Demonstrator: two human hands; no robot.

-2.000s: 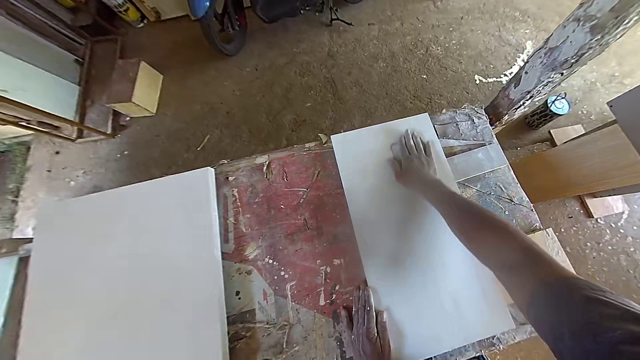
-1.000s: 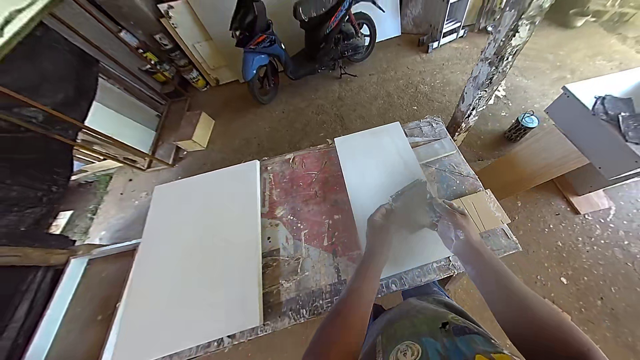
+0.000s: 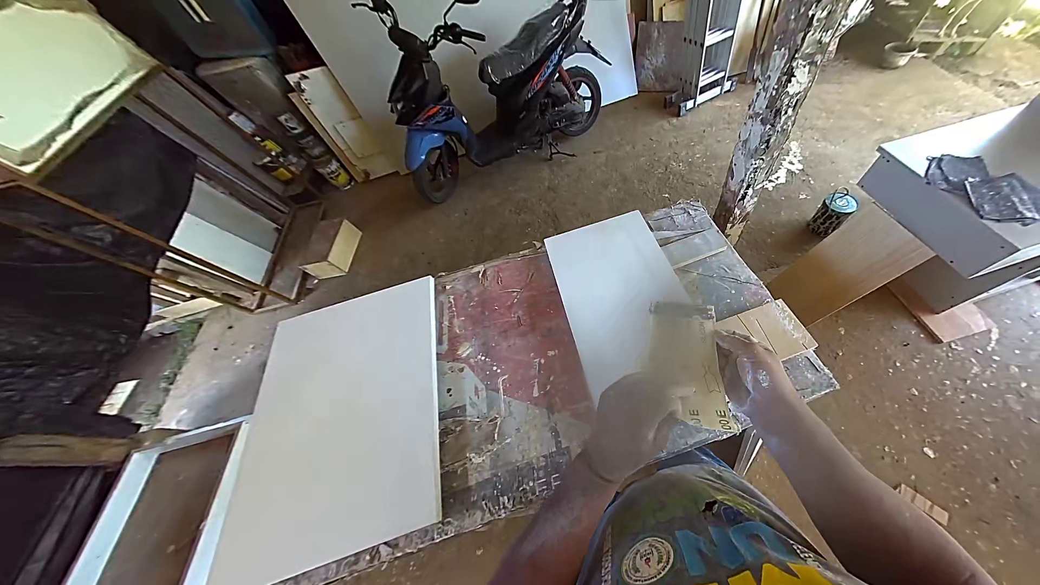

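Observation:
A sheet of sandpaper (image 3: 695, 366), its printed backing partly in view, is held between my two hands above a white panel. My left hand (image 3: 638, 418), somewhat blurred, grips its lower left part. At its right edge, my right hand (image 3: 751, 370) pinches the sheet. Beneath it, the narrower white panel (image 3: 613, 268) lies on the paint-stained worktable (image 3: 508, 325), its near part hidden by my hands and the sheet. A larger white panel (image 3: 349, 422) rests on the table's left side.
Thin wooden pieces (image 3: 768, 329) lie at the table's right edge. Beyond the table are a peeling post (image 3: 772, 114), a blue and black scooter (image 3: 487, 89) and a small can (image 3: 833, 213). A grey cabinet (image 3: 918, 211) stands at right, a wooden block (image 3: 331, 248) at left.
Two seconds ago my right hand lay flat on the narrower panel and my left at its near edge. Both are now raised, holding the sandpaper. The view has shifted widely.

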